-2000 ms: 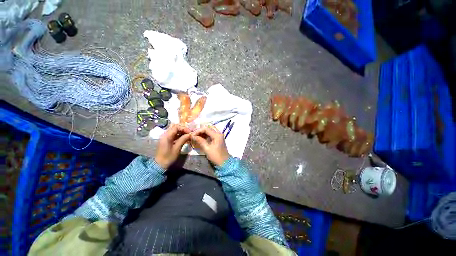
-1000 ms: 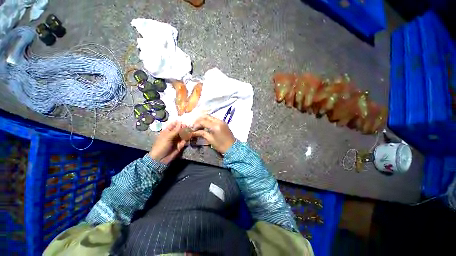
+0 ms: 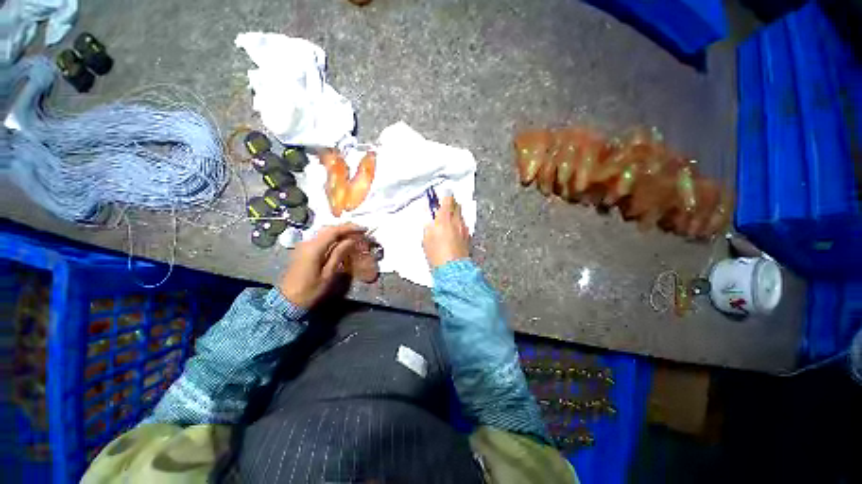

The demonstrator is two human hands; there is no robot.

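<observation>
My left hand [image 3: 317, 266] is at the near edge of the white cloth [image 3: 402, 248]. It holds a brownish-orange piece [image 3: 363, 263] with a small dark part at its tip. My right hand [image 3: 447, 233] is on the right side of the cloth, its fingertips at the near end of a slim dark tool [image 3: 434, 202]. Whether the fingers grip the tool is unclear. Two orange pieces [image 3: 358, 183] lie in a V on the cloth. Dark round parts [image 3: 277, 178] with yellow marks are clustered left of it.
A crumpled white cloth [image 3: 301, 95] lies beyond the pad. A pale cord hank [image 3: 132, 156] and a black pair [image 3: 85, 61] are at left. Overlapping orange pieces [image 3: 619, 175], a white mug [image 3: 745, 285] and stacked blue crates [image 3: 794, 132] are at right. A blue mesh crate [image 3: 61, 359] stands lower left.
My right hand has left the piece and moved right to the dark tool. My left hand keeps the piece near the cloth's edge. The view has shifted slightly.
</observation>
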